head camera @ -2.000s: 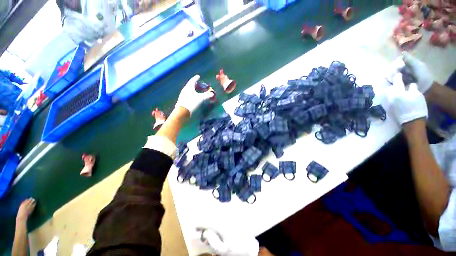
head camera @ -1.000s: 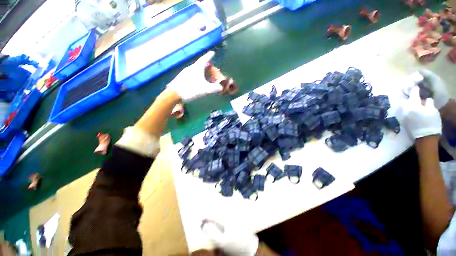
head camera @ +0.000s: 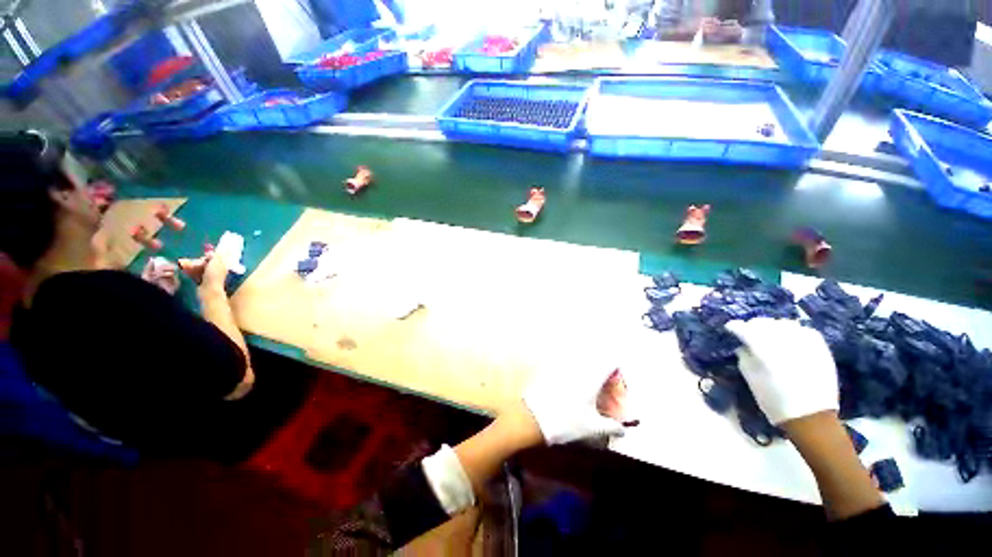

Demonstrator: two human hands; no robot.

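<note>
My left hand [head camera: 571, 405], in a white glove, is closed around a pink-tan moulded figure part [head camera: 612, 396] over the white sheet [head camera: 696, 435] near the table's front edge. Part of the figure part is hidden by the fingers. My right hand [head camera: 792, 370], also white-gloved, lies on the left part of the heap of dark strapped pieces [head camera: 908, 364]. Its fingertips are at the pieces, and I cannot tell whether it grips one.
The green conveyor belt [head camera: 457, 190] runs beyond the table with pink parts [head camera: 692, 224] spaced along it. Blue trays [head camera: 696, 149] stand behind it. Cardboard [head camera: 468, 305] covers the table at left. A person in a black top [head camera: 125, 348] sits at far left.
The view has swung left. My left hand has come back from over the belt to the table's near edge with the figure part. My right hand has moved onto the dark heap.
</note>
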